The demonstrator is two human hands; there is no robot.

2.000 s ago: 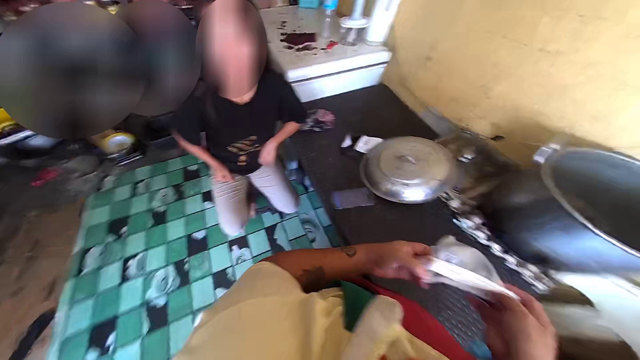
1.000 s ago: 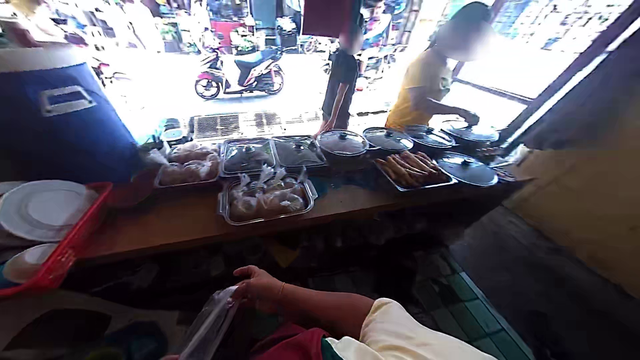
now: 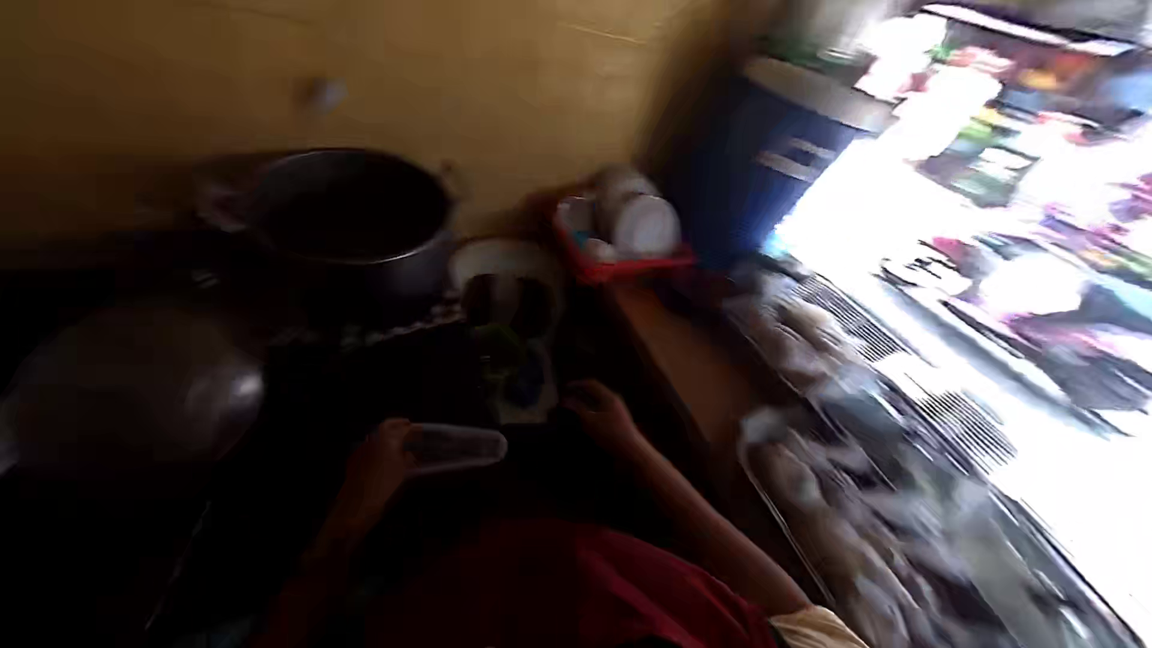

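Observation:
My left hand (image 3: 382,463), at the lower centre-left, is closed around a translucent plastic bag or pouch (image 3: 457,446) that points to the right. My right hand (image 3: 598,412) is raised to the right of it, apart from the bag, its fingers slightly curled; nothing shows in it, though the view is dark and blurred. Beyond my hands a white tub (image 3: 508,256) holds dark and green things that I cannot make out. A large metal pot (image 3: 360,234) stands behind, to the left, with its inside in shadow.
A red plastic basket (image 3: 630,268) holds white dishes beside a blue cooler (image 3: 747,171). A wooden counter (image 3: 688,360) runs along the right, with trays of plastic-bagged food (image 3: 819,504) on it. A round metal lid (image 3: 135,387) lies at left. A yellow wall rises behind.
The view has swung strongly to the left, away from the counter's far end. The bag is now in my left hand, and my right hand is apart from it.

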